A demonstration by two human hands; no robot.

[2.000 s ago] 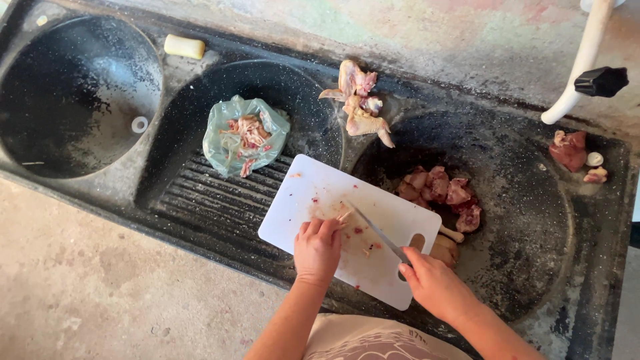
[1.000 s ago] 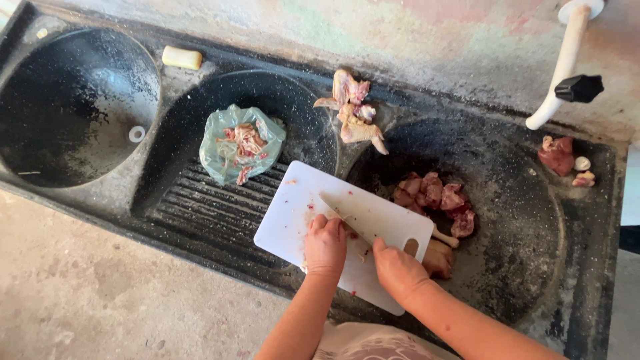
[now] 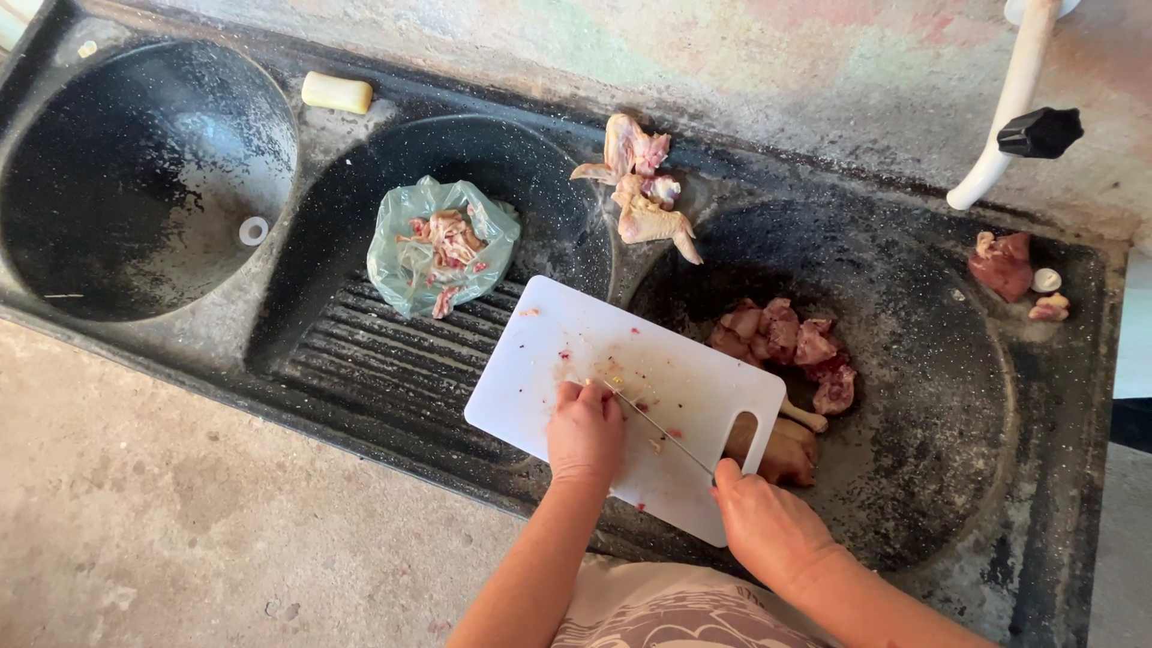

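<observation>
A white plastic cutting board (image 3: 630, 346) lies tilted across the sink edge, spotted with small meat scraps. My right hand (image 3: 772, 529) grips a kitchen knife (image 3: 661, 428), its blade edge-down on the board with the tip close to my left fingers. My left hand (image 3: 587, 432) rests on the board with curled fingers; a small pale piece seems to be under the fingertips, mostly hidden. Raw meat pieces (image 3: 796, 337) and a larger skin-on chicken piece (image 3: 785, 452) lie in the right basin, the latter partly under the board.
An open plastic bag (image 3: 396, 261) of skin and scraps sits in the middle basin. Chicken wings (image 3: 650, 216) lie on the divider behind the board. A yellow soap bar (image 3: 337, 93) is at the back left. Dark red meat (image 3: 1002, 265) lies below the white tap (image 3: 1012, 108).
The knife blade was lying flatter and broadside to the view a second ago; now its thin edge shows. My left hand stays on the board.
</observation>
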